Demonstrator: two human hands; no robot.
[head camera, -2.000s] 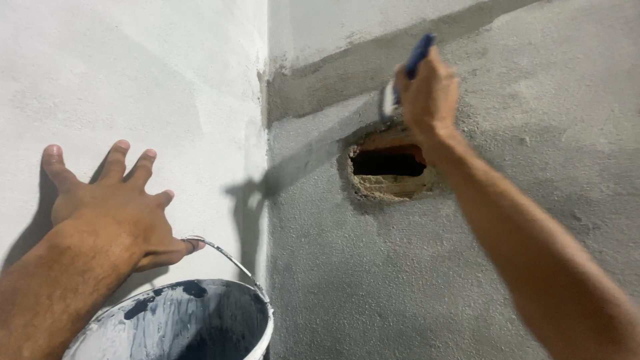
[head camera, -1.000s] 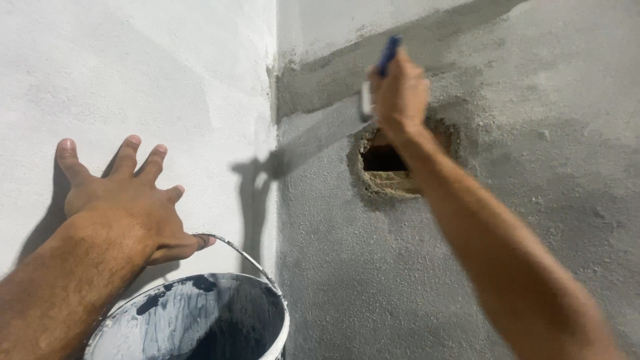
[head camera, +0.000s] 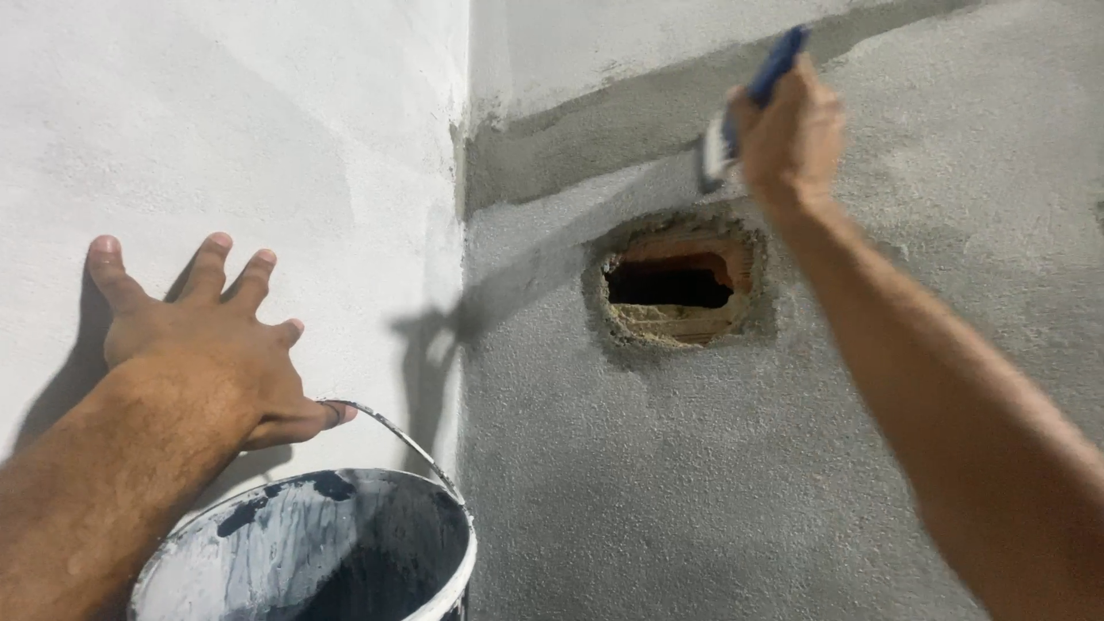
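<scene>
My left hand (head camera: 207, 345) rests spread against the white wall (head camera: 259, 112), with the wire handle (head camera: 401, 435) of a paint-stained bucket (head camera: 470, 552) hooked over its thumb. The bucket hangs below, its inside streaked with white and dark paint; its bottom is hidden. In my right hand (head camera: 793, 138) is a paintbrush (head camera: 750, 99) with a blue handle and pale lower part, blurred by motion. Its bristles are near or on the grey wall (head camera: 604, 483), above and to the right of a rough hole (head camera: 668, 285). Whether the bristles touch cannot be told.
The two walls meet at an inside corner (head camera: 464, 259). A darker grey cement band (head camera: 595, 129) slants up to the right from this corner. Exposed brick lines the hole's edge, and its inside is dark. Shadows of my arm and brush fall across both walls.
My right hand with the brush has moved right from in front of the hole's upper edge a second ago, leaving the hole in full view. My left hand stays on the wall with the bucket.
</scene>
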